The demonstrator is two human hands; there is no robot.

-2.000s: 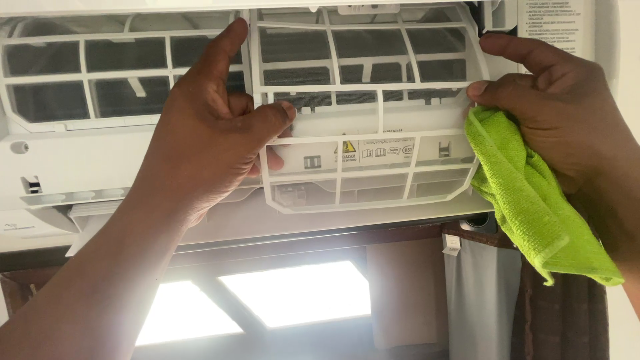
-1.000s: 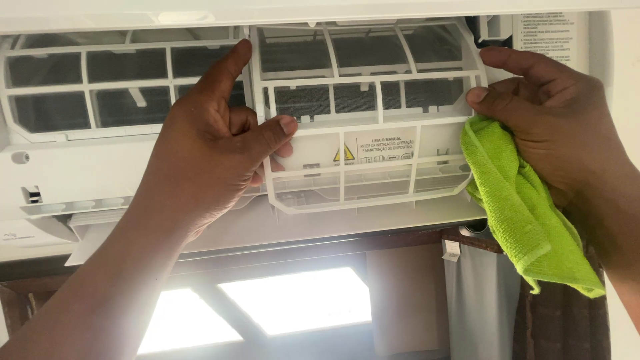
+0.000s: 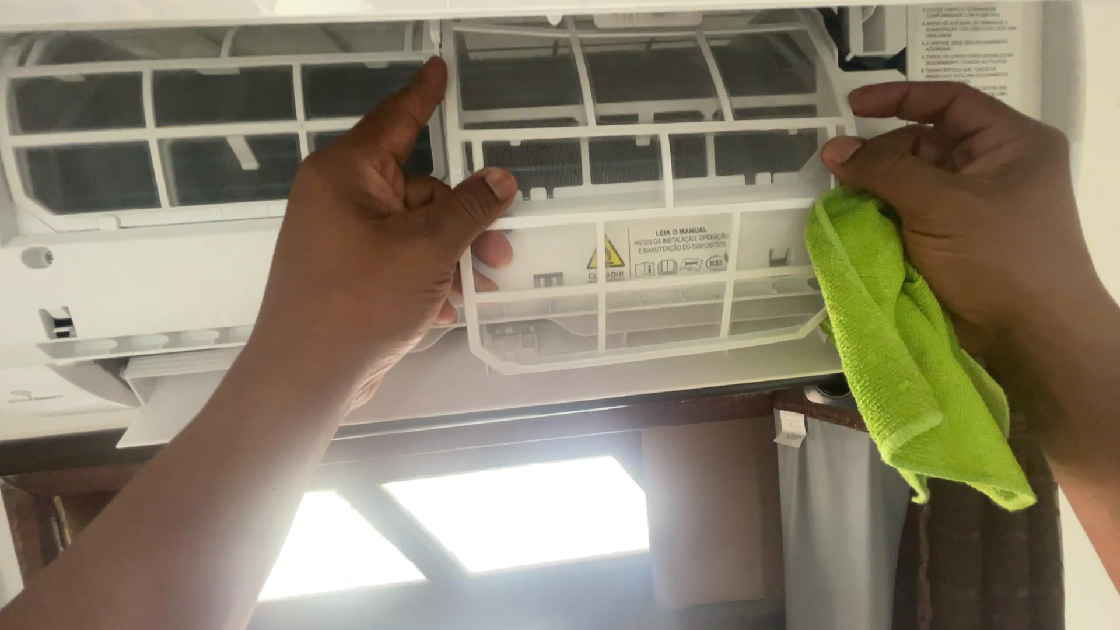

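Note:
A white-framed mesh air filter (image 3: pixel 668 210) overlaps the right half of an open split air conditioner's indoor unit (image 3: pixel 149 289), its lower end hanging over the printed warning label. My left hand (image 3: pixel 385 219) grips the filter's left edge, thumb in front and other fingertips seen through the mesh, with the index finger pointing up. My right hand (image 3: pixel 971 166) pinches the right edge between thumb and fingers. A lime-green microfiber cloth (image 3: pixel 910 350) hangs from the right hand. The second filter (image 3: pixel 153 131) lies in the unit's left half, partly behind my left hand.
The raised front panel's edge (image 3: pixel 262 13) runs along the top. An air louver (image 3: pixel 179 376) sticks out at the lower left. Beneath the unit are a bright window (image 3: pixel 525 516), a grey hanging fabric (image 3: pixel 836 525) and dark brown fabric (image 3: pixel 989 551) at the right.
Between the first frame and now, the filter has shifted slightly up against the unit, and its lower part covers the warning label differently. Both hands keep their hold, and the cloth still hangs.

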